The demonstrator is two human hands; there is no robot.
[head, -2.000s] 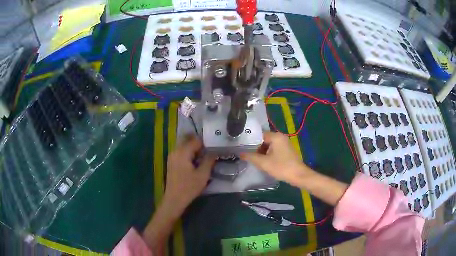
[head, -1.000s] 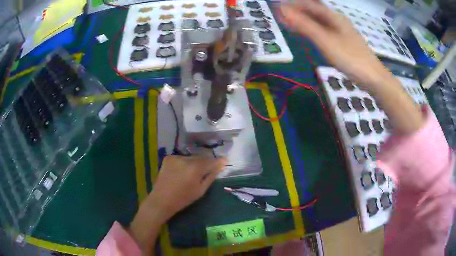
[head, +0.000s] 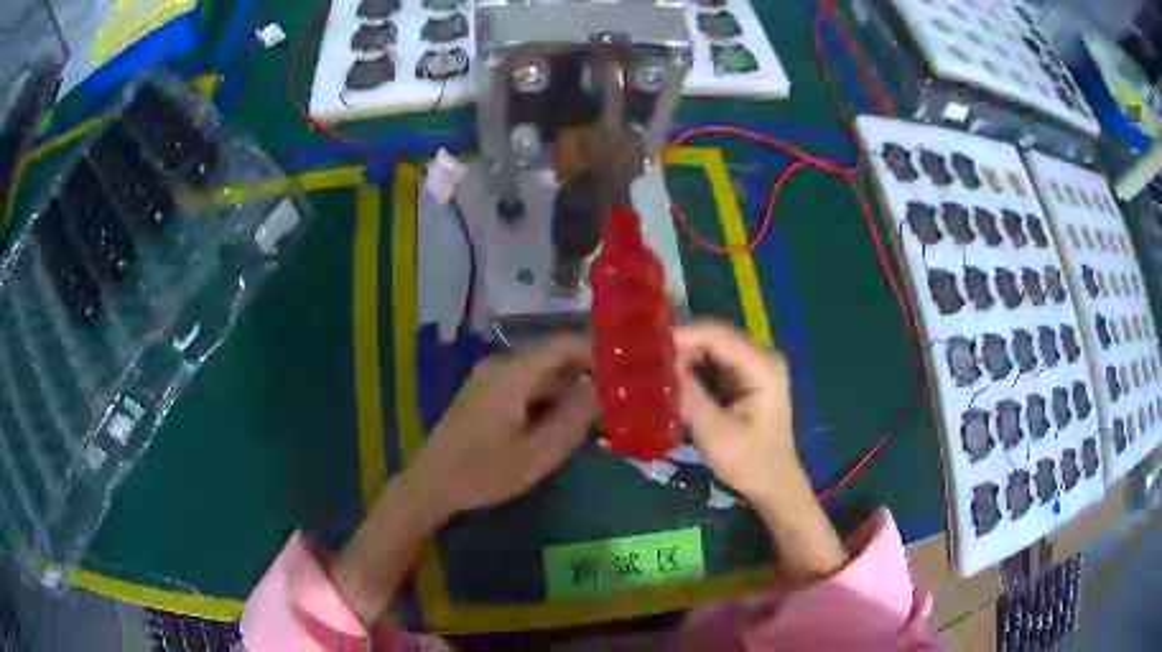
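The silver test fixture (head: pixel 561 261) stands in the middle of the mat. Its red ribbed toggle handle (head: pixel 633 350) hangs forward toward me and hides the seat area. My left hand (head: pixel 516 414) is at the fixture's front left, fingers bent close to the handle. My right hand (head: pixel 739 401) is just right of the handle, thumb and fingers close together. The handle and my fingers hide whether either hand holds a part. The test clips (head: pixel 688 478) show partly below the handle, between my hands.
A foam tray with dark parts (head: pixel 405 96) lies behind the fixture. More foam trays (head: pixel 962 535) stand at the right. A clear blister tray (head: pixel 153 369) lies at the left. A red cable (head: pixel 879 255) loops right of the fixture. A green label (head: pixel 624 562) is at the front.
The red handle has swung from upright down toward me. My right hand has come down from the upper right to the fixture's front. My left hand has shifted right, near the handle.
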